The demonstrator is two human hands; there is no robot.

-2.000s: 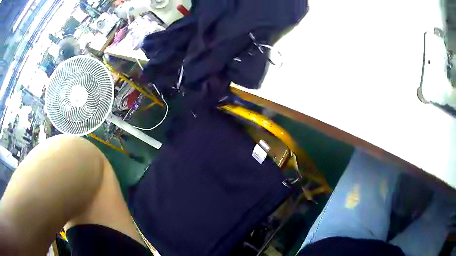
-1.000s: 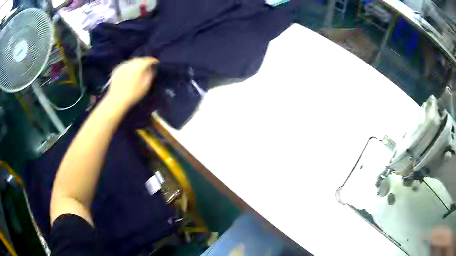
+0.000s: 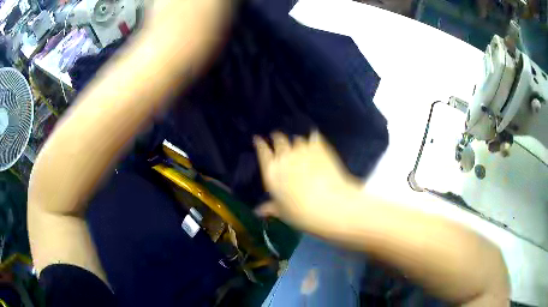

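A dark navy garment [image 3: 300, 78] lies bunched over the left part of the white table and hangs over its front edge. My right hand [image 3: 300, 174] is on its lower part, blurred, with fingers spread over the cloth and the thumb near its lower edge; whether it grips is unclear. My left forearm reaches up across the cloth and leaves the top edge, so my left hand is out of the picture. More navy garments [image 3: 144, 240] with a white label [image 3: 190, 225] lie lower at the left.
The white table [image 3: 390, 48] carries the sewing machine [image 3: 499, 102] at the right. A yellow rail [image 3: 198, 192] curves beside the lower garments. A white fan [image 3: 12, 117] stands at the left edge. My jeans-clad leg [image 3: 324, 276] is under the table edge.
My left hand has moved up out of the picture. My right hand has come in from the lower right onto the cloth. The navy garment now spreads further right over the table.
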